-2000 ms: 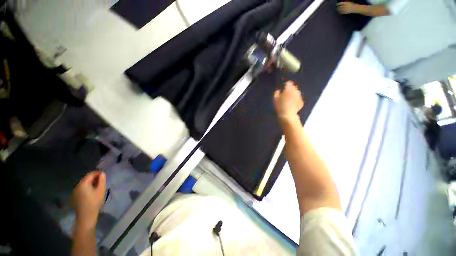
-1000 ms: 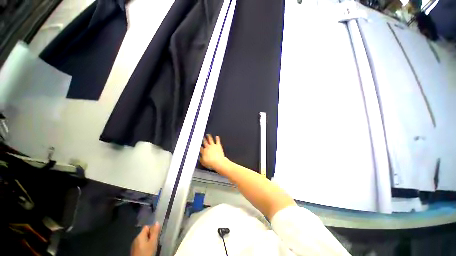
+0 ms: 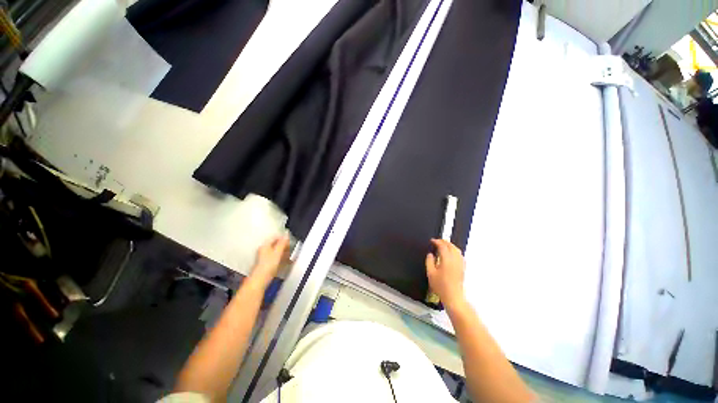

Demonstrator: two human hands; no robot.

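The dark fabric (image 3: 425, 149) lies flat to the right of the guide rail, with its straight right edge against white paper. The long silver guide rail (image 3: 350, 185) crosses it and overhangs the near table edge. Loose rumpled dark fabric (image 3: 315, 102) lies left of the rail. My right hand (image 3: 446, 271) is on the short pale ruler (image 3: 449, 218) near the fabric's right edge, fingers curled over it. My left hand (image 3: 272, 256) is at the rail's left side, by the near corner of the loose fabric; its fingertips are bent, and whether they hold anything is unclear.
White paper (image 3: 543, 197) spreads to the right, with a long white roll (image 3: 612, 236) on it. A separate dark piece (image 3: 205, 47) and a curled white sheet (image 3: 102, 51) lie far left. Blue blocks (image 3: 322, 308) sit under the rail at the table edge.
The cutter seen on the rail earliest is out of view. My right hand has moved from beside the rail to the ruler. My left hand has moved from the rail's near end up towards the loose fabric.
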